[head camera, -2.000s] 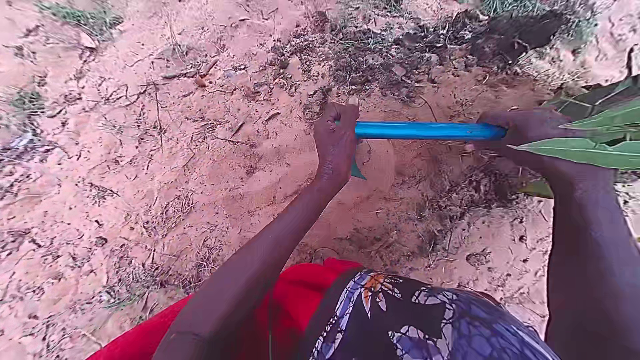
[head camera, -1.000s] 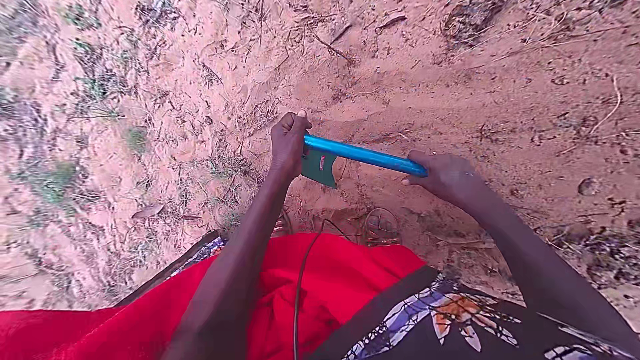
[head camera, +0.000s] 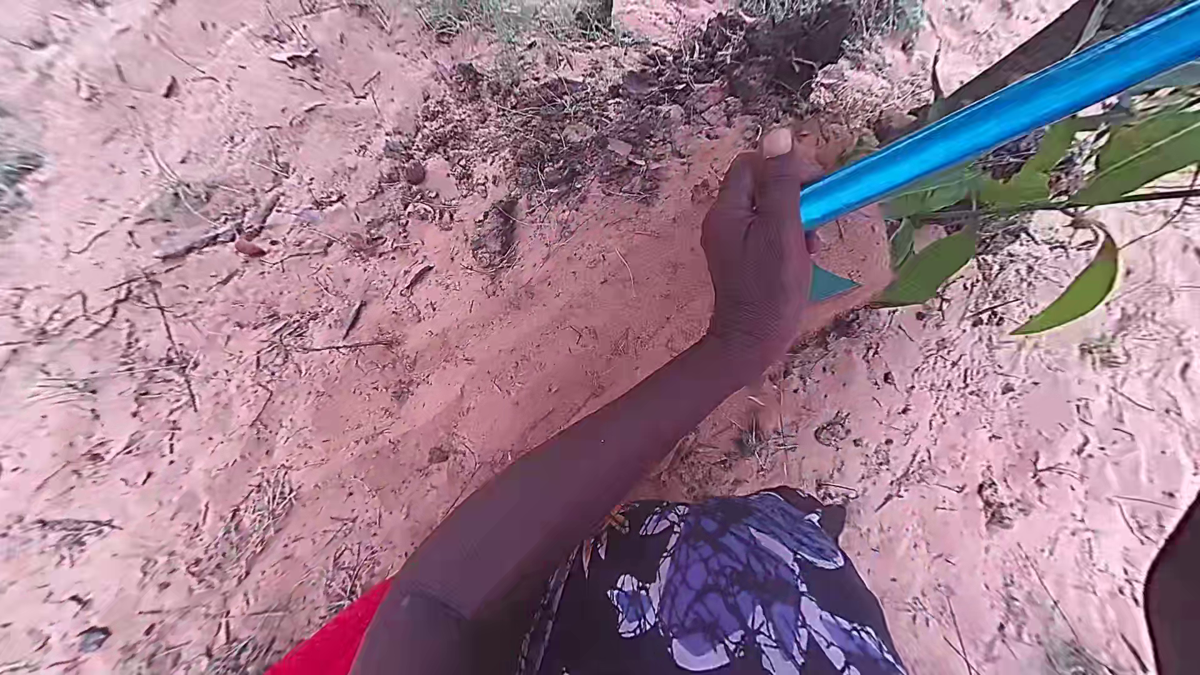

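Observation:
A blue handle (head camera: 994, 117) slants from the centre of the view up to the top right edge and runs out of it. My left hand (head camera: 759, 244) is closed around its lower end, thumb uppermost. Beside that wrist shows a small corner of a flat green piece (head camera: 831, 283); the rest of it is hidden behind the hand. My right hand is out of view; only a dark part at the right edge, perhaps that arm (head camera: 1174, 591), shows. Green leaves (head camera: 933, 267) lie below and behind the handle.
Reddish sandy ground (head camera: 487, 347) holds twigs and dry bits. Dark loose soil and plant litter (head camera: 609, 122) lie beyond my left hand, with grass (head camera: 506, 19) at the top. Patterned cloth (head camera: 741, 591) and red cloth (head camera: 333, 633) are at the bottom.
One second ago both hands held the blue handle; now only my left hand shows on it. The handle slants up to the right instead of down. The view has shifted, and leaves are in sight.

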